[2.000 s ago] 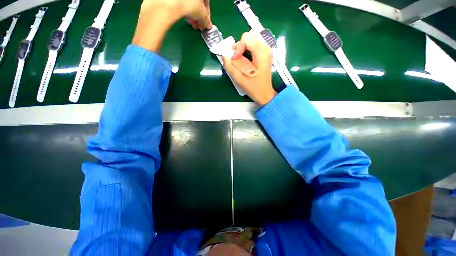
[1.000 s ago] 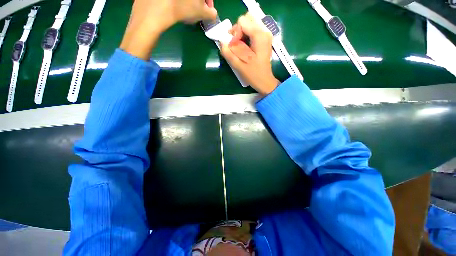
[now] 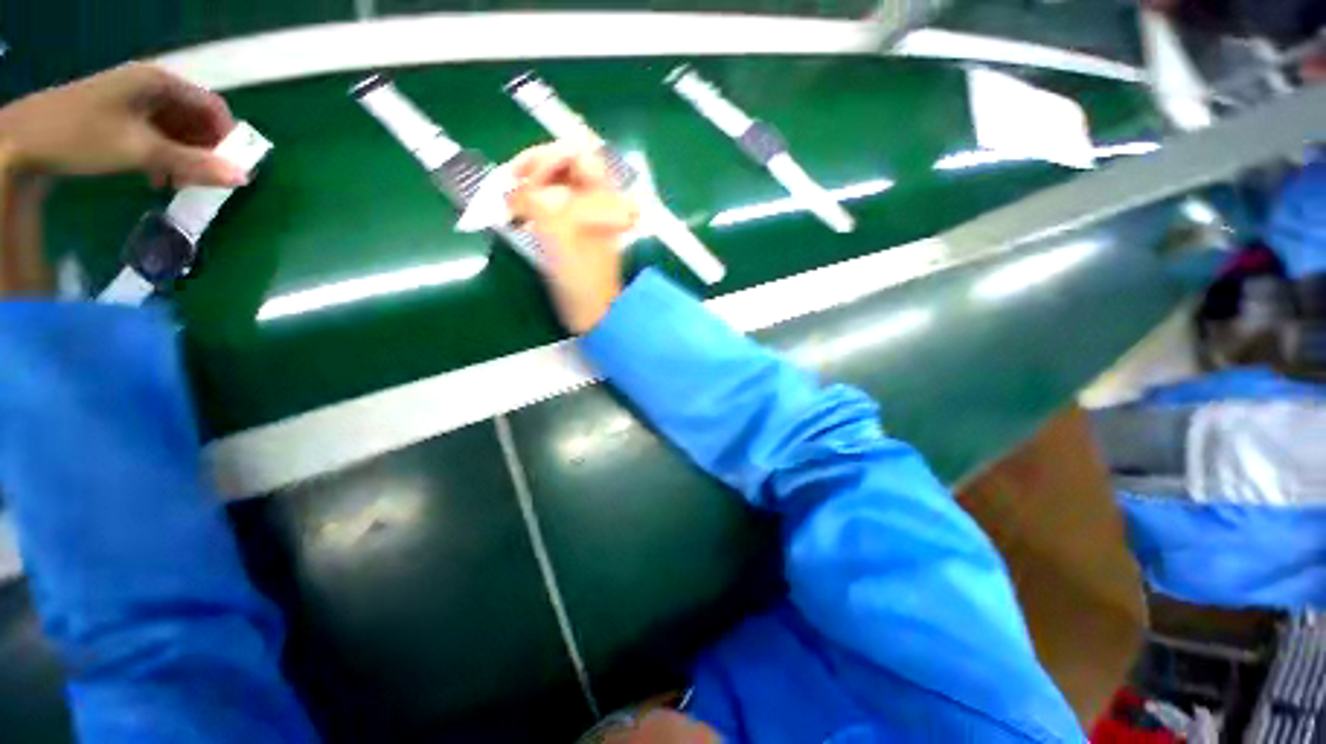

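Observation:
My left hand (image 3: 124, 128) is at the far left, its fingers closed on the upper end of a watch's pale strap. That watch's dark case (image 3: 160, 252) lies below the fingers, slightly blurred. My right hand (image 3: 575, 218) pinches a small white cloth (image 3: 489, 201). The cloth is at the lower edge of the case of a second watch (image 3: 457, 172), and the hand hides part of its lower strap. A third watch (image 3: 665, 233) lies just right of the hand, its case partly covered by the fingers. A fourth watch (image 3: 761, 143) lies further right.
The watches lie on a green belt (image 3: 364, 342) with a pale rail (image 3: 829, 291) along its near side. A white sheet (image 3: 1025, 116) lies on the belt at right. The dark green bench (image 3: 422, 581) is nearer me. A brown carton (image 3: 1069, 538) and another person's blue sleeve (image 3: 1236, 545) are at right.
The view has turned to the right and tilted. My left hand has moved away left to another watch's strap. My right hand still holds the cloth by the middle watch, whose case is now more exposed.

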